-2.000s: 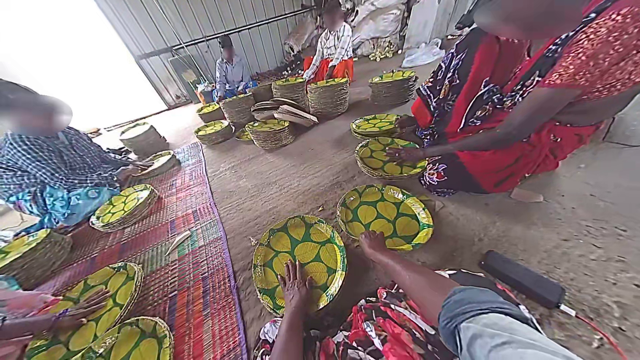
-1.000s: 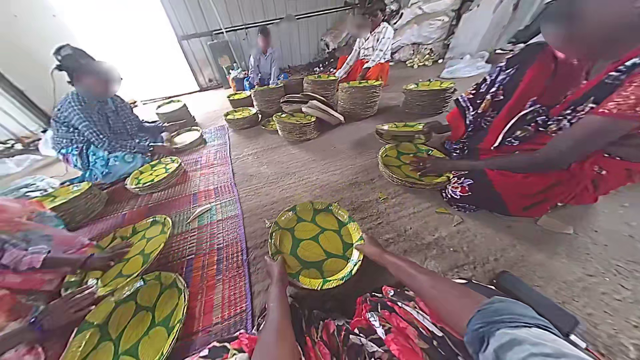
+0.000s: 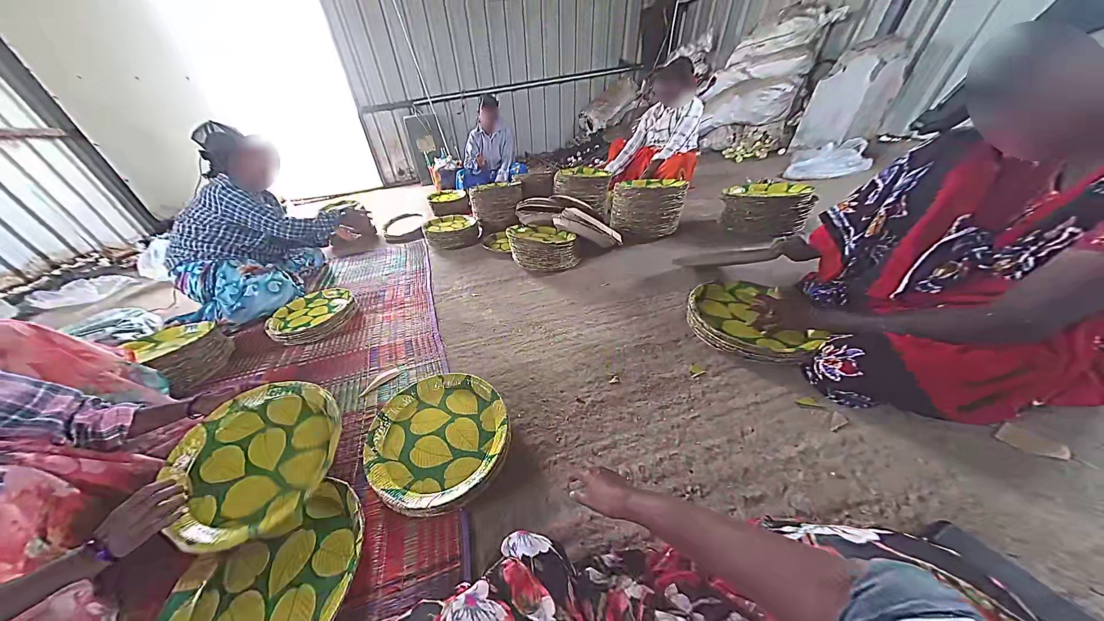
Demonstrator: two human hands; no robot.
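Note:
My right hand (image 3: 604, 493) is over the bare floor at lower centre, fingers partly bent, with nothing seen in it. Left of it, a short stack of round leaf-printed plates (image 3: 437, 442), green and yellow, rests partly on the mat's edge, apart from that hand. My left hand does not show in the head view. At the lower left, a co-worker's hands tilt a leaf-printed plate (image 3: 259, 457) above another one (image 3: 297, 561). On the right, a person in red and black has a hand on a plate stack (image 3: 733, 319) and holds a flat piece (image 3: 729, 257) in the other.
A red woven mat (image 3: 401, 336) runs along the left with more plate stacks (image 3: 312, 312) on it. Farther back stand several tall stacks (image 3: 649, 211), with people seated behind them. White sacks (image 3: 759, 86) lean by the metal wall. My patterned cloth (image 3: 535, 586) covers my lap.
The plates between my hands a second ago are there no more; a stack now lies to the left, by the mat. My left hand has left the view. The lower-left co-worker has raised a plate.

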